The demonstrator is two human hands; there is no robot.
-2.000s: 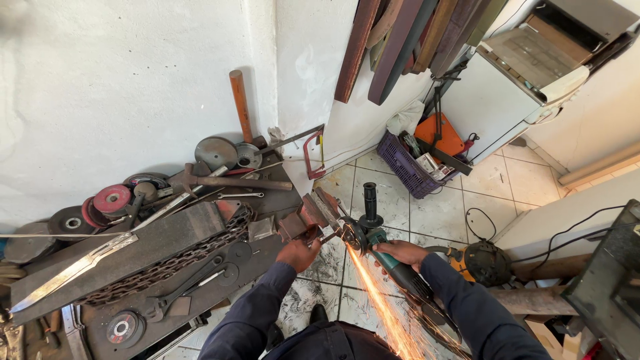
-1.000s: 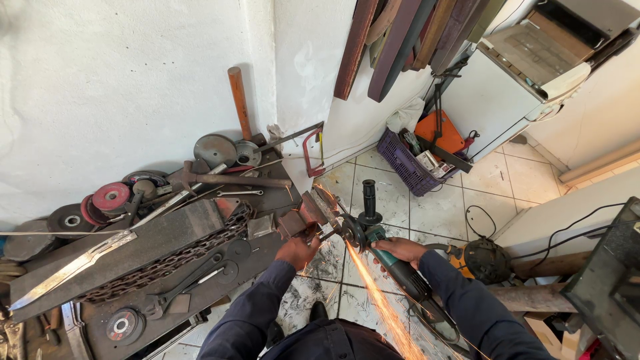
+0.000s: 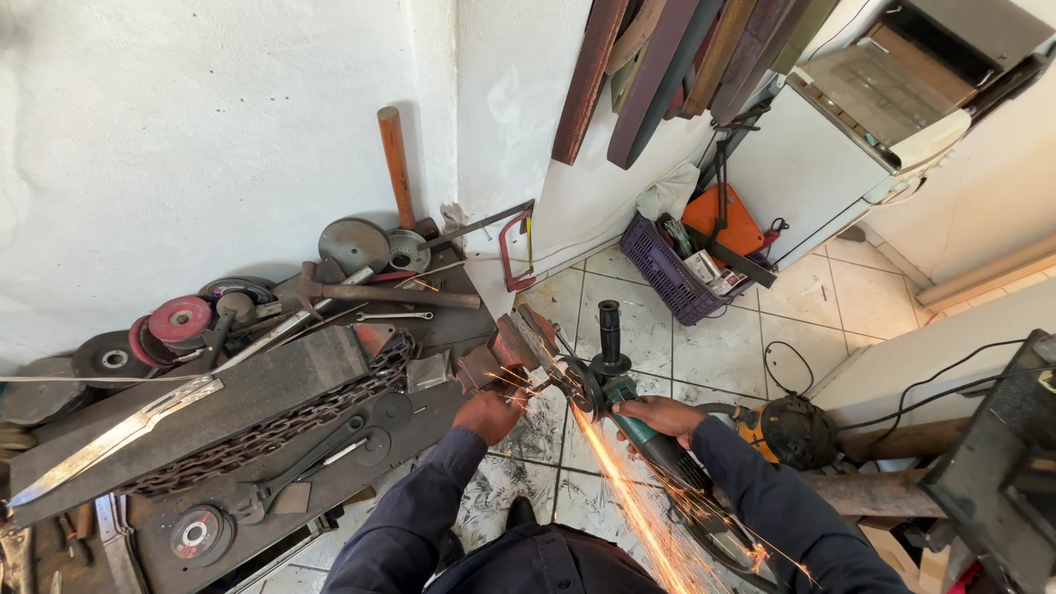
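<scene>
My right hand (image 3: 664,419) grips the green and black body of an angle grinder (image 3: 639,425), whose black side handle (image 3: 610,330) points up, untouched. The grinder's disc (image 3: 582,386) meets a small metal piece (image 3: 538,378) beside the reddish bench vise (image 3: 521,342), and orange sparks (image 3: 623,495) stream down toward the floor. My left hand (image 3: 492,414) is at the vise with its fingers closed around the near end of the small piece; the fingertips are partly hidden by sparks.
On the workbench (image 3: 445,404) at left lie a chain (image 3: 280,445), a hammer (image 3: 388,293), an adjustable wrench (image 3: 301,470), a blade-shaped metal piece (image 3: 124,437) and several grinding discs (image 3: 196,532). A purple crate (image 3: 672,268) stands on the tiled floor; sanding belts (image 3: 668,82) hang above.
Sparks now also scatter around my left hand and along my right sleeve. Both hands have kept nearly the same places.
</scene>
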